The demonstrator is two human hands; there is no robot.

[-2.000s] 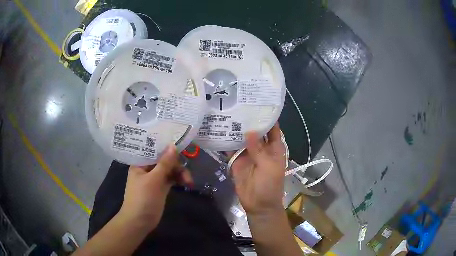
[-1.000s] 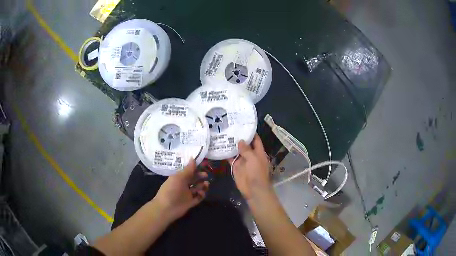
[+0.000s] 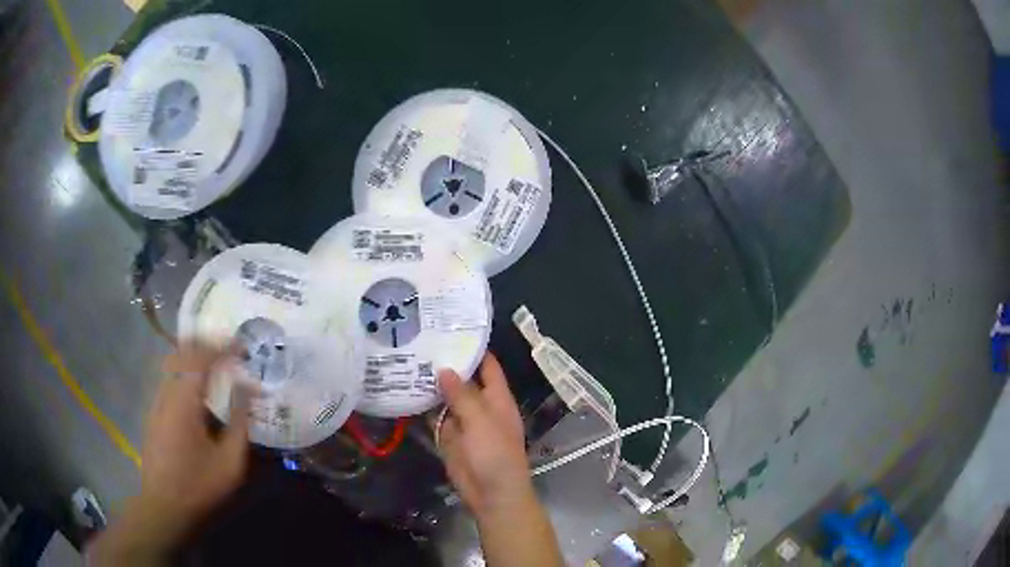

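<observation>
My right hand point(image 3: 487, 443) pinches the lower right edge of a white labelled component reel point(image 3: 393, 249). Another white reel point(image 3: 305, 388) overlaps its left side. My left hand point(image 3: 199, 421) is blurred over this left reel's hub and lower left; whether it grips the reel is unclear. A third white reel point(image 3: 498, 138) lies behind, partly covered by the middle reel. Carrier tape point(image 3: 634, 271) runs from it to the lower right. Further white reels point(image 3: 166, 66) lie stacked at the upper left.
The dark green tabletop point(image 3: 620, 66) carries a yellow tape roll point(image 3: 75, 111) at its left edge. A pale feeder end point(image 3: 570, 377) and looped tape lie right of my right hand. Red-orange scissors handles point(image 3: 382, 445) show below the reels. A blue stool point(image 3: 869, 532) stands lower right.
The two handled reels are lower, away from the camera, and farther left in view. My left hand has moved from the left reel's lower edge to its face. The third reel is now uncovered.
</observation>
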